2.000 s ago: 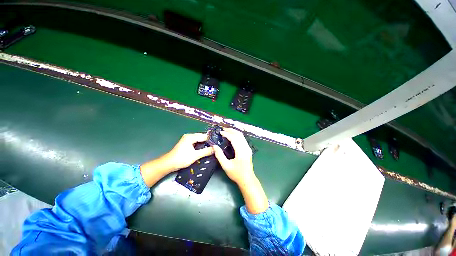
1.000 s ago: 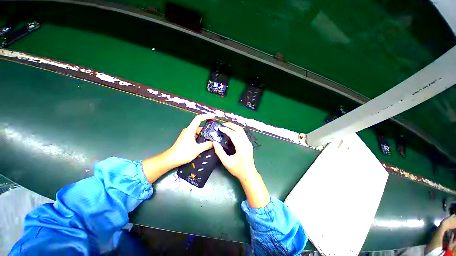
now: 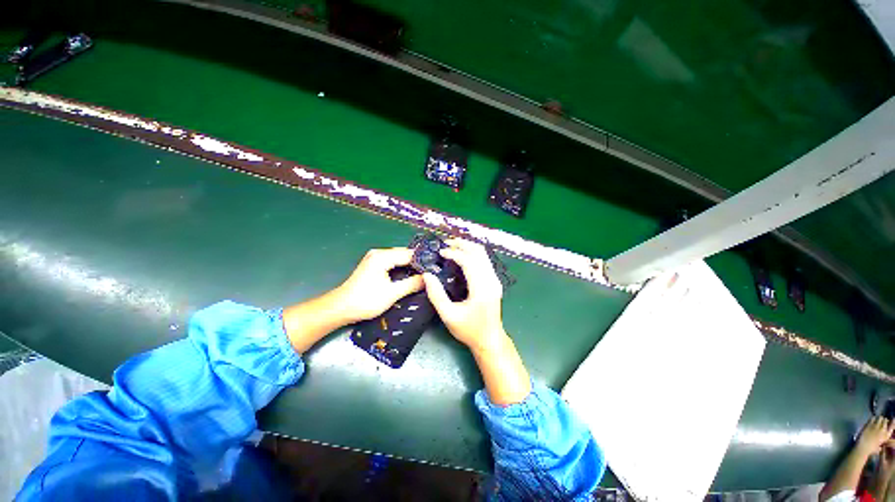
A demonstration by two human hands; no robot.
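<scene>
A black phone body [image 3: 397,328] lies tilted on the dark-green bench, its lower part with orange and white flecks showing. My left hand [image 3: 378,284] holds its upper left side. My right hand [image 3: 469,294] holds its upper right side, thumb and fingers near the top end. A small black cover [image 3: 429,255] shows between my fingertips at the phone's upper end; how far it is seated I cannot tell. Dark thin pieces [image 3: 501,265] lie partly hidden behind my right hand.
The green belt [image 3: 324,127] beyond the chipped edge [image 3: 334,186] carries several phones, two of them [image 3: 447,165] [image 3: 511,188] straight ahead. A white slanting post [image 3: 765,211] and a white tilted board [image 3: 667,382] stand at right. Another person's hand [image 3: 872,433] shows at the far right edge.
The phones on the belt have shifted right. My hands have moved slightly over the phone's upper end, where a dark cover now shows instead of the shiny circuitry seen one second ago.
</scene>
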